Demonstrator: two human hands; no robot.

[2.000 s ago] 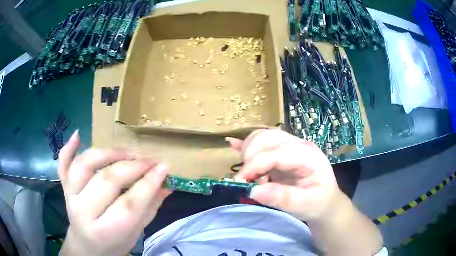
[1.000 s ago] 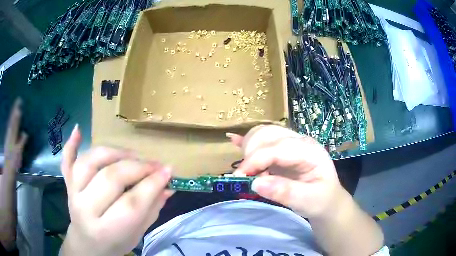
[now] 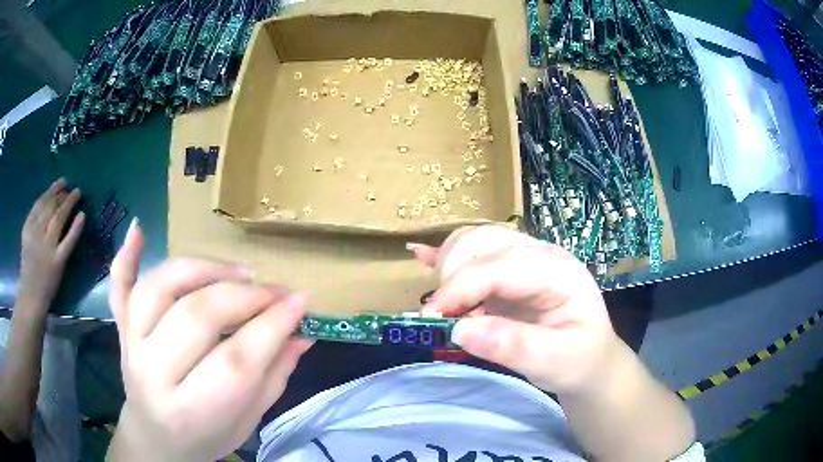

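Observation:
A narrow green display circuit board (image 3: pixel 347 329) is held level between my hands, in front of the cardboard box. Its digit display (image 3: pixel 411 336) is lit blue-violet and reads "020". My left hand (image 3: pixel 203 338) grips the board's left end between thumb and fingers. My right hand (image 3: pixel 514 311) pinches the right end, with a small white connector (image 3: pixel 433 313) and a bit of red at the fingertips. My fingers hide both board ends.
The cardboard box (image 3: pixel 361 226) holds scattered small yellow pieces. Board stack (image 3: pixel 171 54) at back left; board piles (image 3: pixel 591 180) at right. Loose black covers (image 3: pixel 200 161) lie left of the box. Another person's hand (image 3: pixel 47 239) is at far left. Clear plastic bags (image 3: pixel 744 135) lie at right.
The display was dark, then showed "018", and now shows "020". Another person's hand has come in at the far left, near the loose black covers. My hands have barely moved.

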